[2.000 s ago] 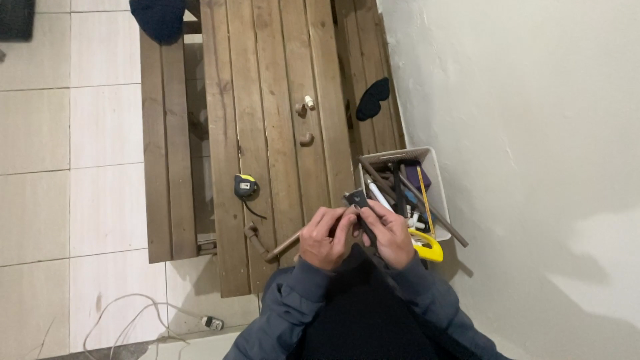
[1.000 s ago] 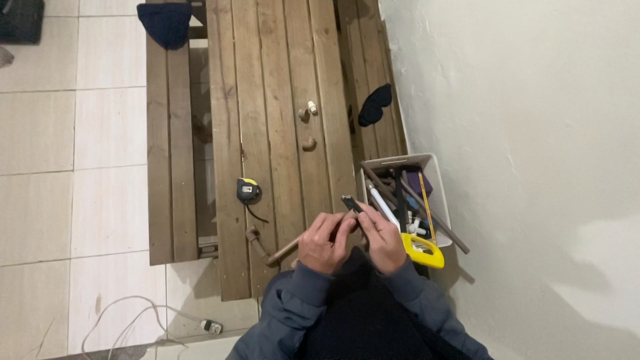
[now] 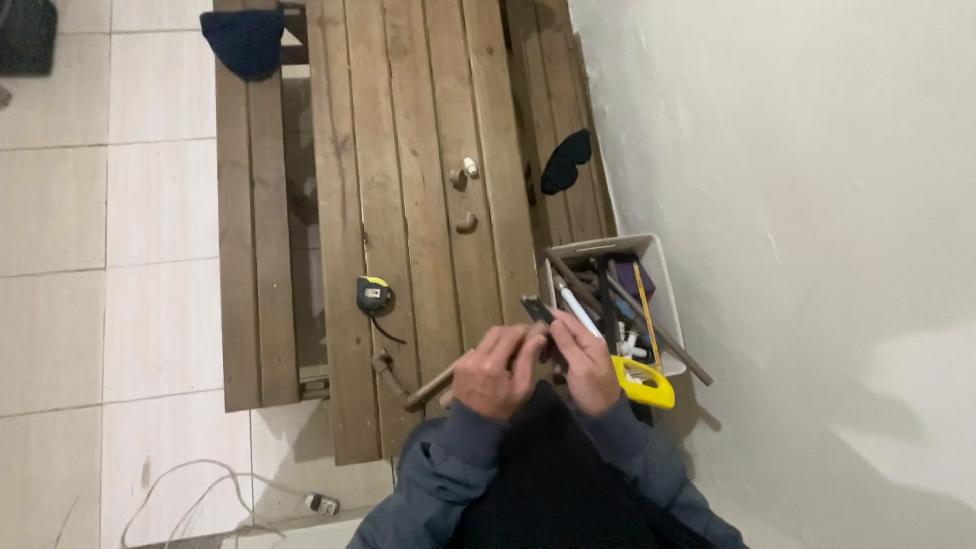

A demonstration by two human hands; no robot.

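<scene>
My left hand (image 3: 499, 370) has its fingers closed on a brown pipe (image 3: 435, 385), which runs down-left to brown elbow fittings (image 3: 389, 374) at the near end of the table. Right beside it, my right hand (image 3: 583, 358) grips a small black tool (image 3: 537, 309) whose kind I cannot tell. The fingertips of both hands meet, hiding most of what lies between them. A yellow-and-black tape measure (image 3: 373, 293) with a black strap rests on the slats. Farther up lie two small brown elbow fittings (image 3: 467, 223) and a white fitting (image 3: 470, 166).
A white plastic basket (image 3: 667, 305) with pipes, fittings and a yellow handle (image 3: 648, 385) stands right of the table (image 3: 381, 191), by the wall. A black eye mask (image 3: 566, 162) lies on the right bench, a dark blue knit cap (image 3: 245, 42) on the left bench. A cable with a socket (image 3: 322, 504) lies on the floor.
The black tool in my right hand has changed its tilt slightly, and my hands remain close together. The things on the table have not moved.
</scene>
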